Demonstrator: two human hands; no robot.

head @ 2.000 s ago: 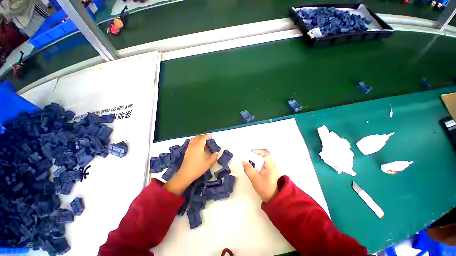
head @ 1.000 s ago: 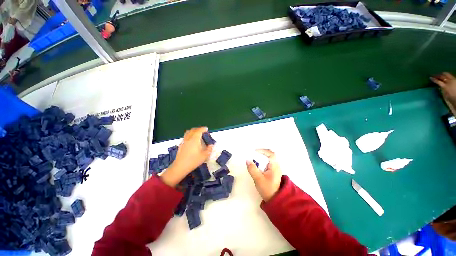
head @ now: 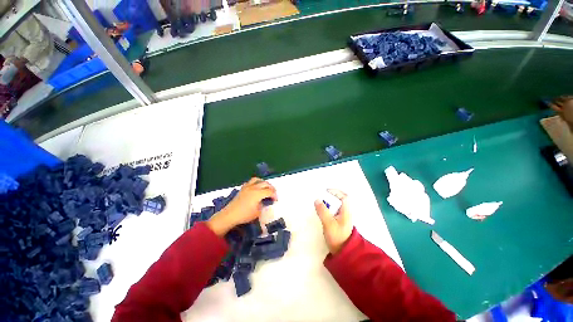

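Note:
My left hand [head: 246, 204] is over the near pile of navy plastic parts [head: 270, 248] on the white sheet [head: 314, 277]. Its fingertips are closed on one small navy part [head: 267, 201], mostly hidden by the fingers. My right hand [head: 336, 223] is to the right, above the sheet, with thumb and fingers around a small white item [head: 332, 202] that shows a dark blue spot. The two hands are apart.
A large navy heap [head: 44, 233] lies at the left. Single parts [head: 332, 151] sit on the green belt [head: 283, 119], with a black tray [head: 408, 50] beyond. White scraps [head: 408, 195] and a craft knife [head: 452, 253] lie right. Another person's hand [head: 563, 108] is at the right edge.
One more navy part now sits on the belt near my left hand, and the other belt parts have shifted right. My left hand has moved back down to the pile. The camera view has tilted up slightly.

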